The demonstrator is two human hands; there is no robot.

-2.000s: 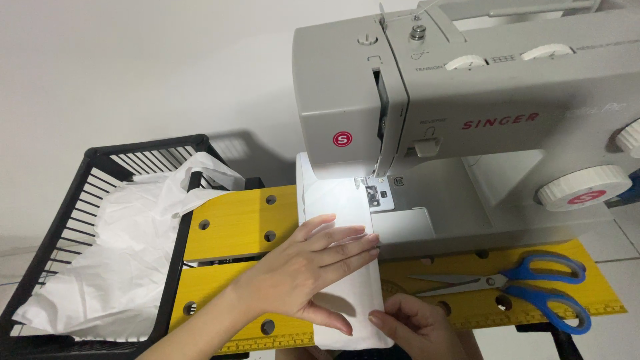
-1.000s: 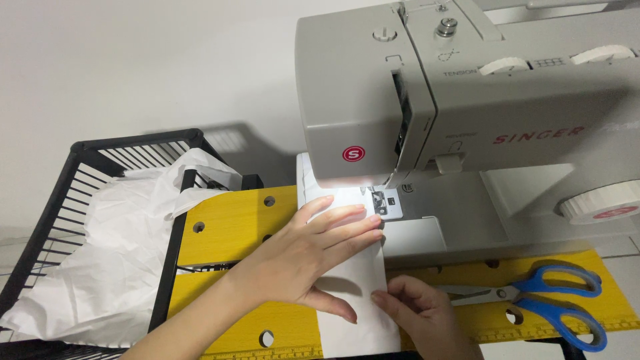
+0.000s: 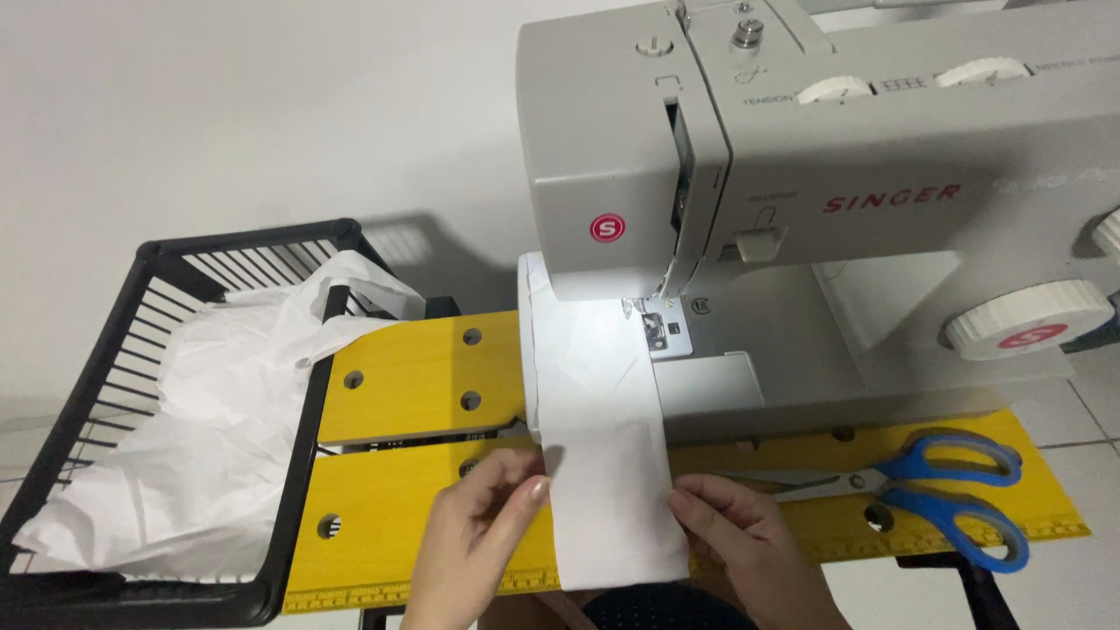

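Note:
A folded strip of white fabric (image 3: 608, 490) runs from under the needle area of a grey Singer sewing machine (image 3: 612, 131) down over the front edge of the yellow work surface. My left hand (image 3: 481, 525) pinches the strip's left edge between thumb and fingers. At the right edge, my right hand (image 3: 744, 542) grips the cloth between thumb and forefinger, a little above its lower end. The machine's lamp lights the upper part of the fabric. Beside the strip, the metal needle plate (image 3: 672, 328) shows. The fingers behind the cloth are partly hidden.
Blue-handled scissors (image 3: 954, 499) lie on the yellow slotted board (image 3: 402, 376), right of my right hand, blades toward the strip. A black plastic basket (image 3: 302, 437) with crumpled white fabric (image 3: 219, 420) stands at the left, some cloth draped over its rim. A pale wall rises behind.
My left hand lay flat on top of the fabric near the needle area; it has moved down to the strip's left edge and now pinches it. My right hand stays at the right edge.

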